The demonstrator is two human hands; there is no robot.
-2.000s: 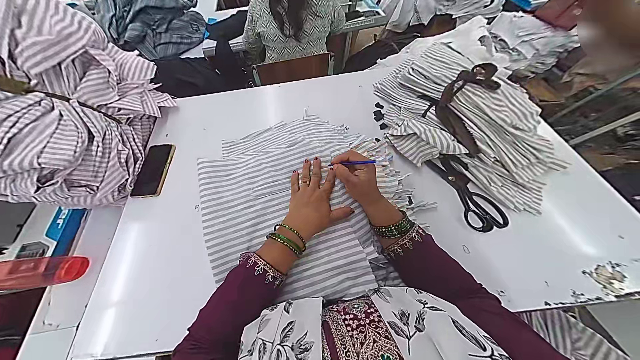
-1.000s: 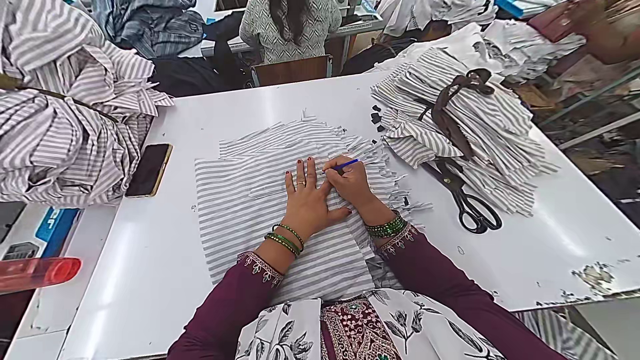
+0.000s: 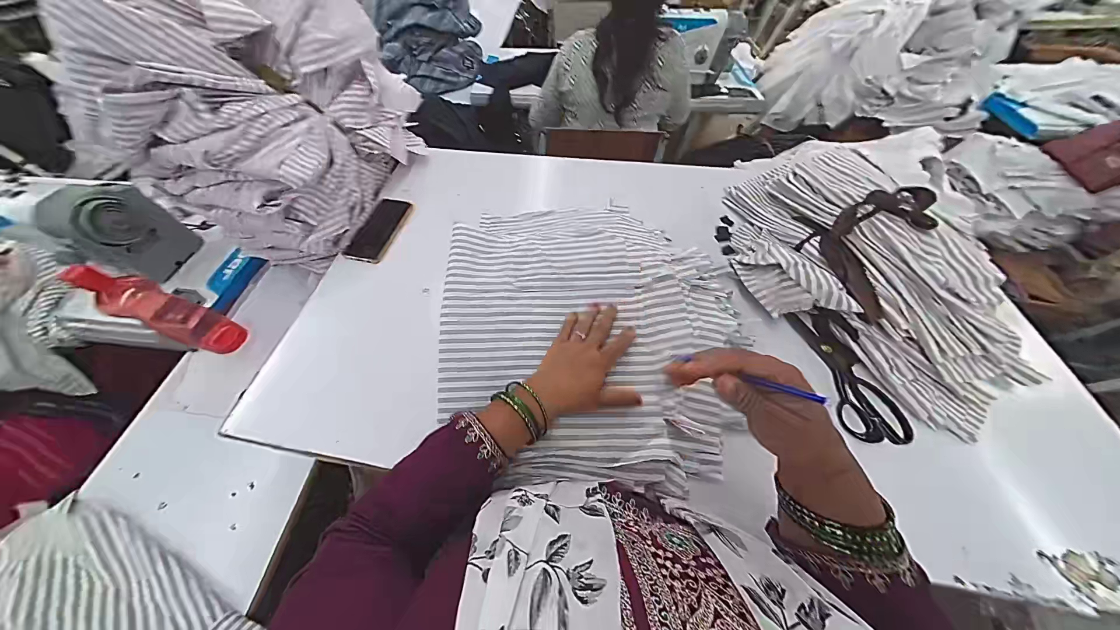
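Observation:
Layered pieces of grey-and-white striped fabric [image 3: 525, 324] lie on the white table in front of me. My left hand [image 3: 584, 360] presses on them, palm down with its fingers spread. At their right edge, my right hand [image 3: 761, 398] holds a blue pen [image 3: 783, 388] and pinches near the fabric's edge; blur hides whether it grips the cloth. Black-handled scissors [image 3: 853, 385] rest to the right of that hand, partly beneath a bundle of striped pieces [image 3: 927, 280] tied with a dark cloth strip [image 3: 853, 254].
A phone [image 3: 379, 231] lies at the white table's [image 3: 350, 350] left edge, beside a big striped fabric heap [image 3: 254, 131]. Farther left are a red bottle [image 3: 157, 308] and a sewing machine [image 3: 114, 227]. Beyond the table a person [image 3: 617, 79] sits on a chair.
My right hand, with the pen, has moved from beside my left fingertips to the fabric's right edge. The pen now points to the right. The view has shifted to take in more on the left.

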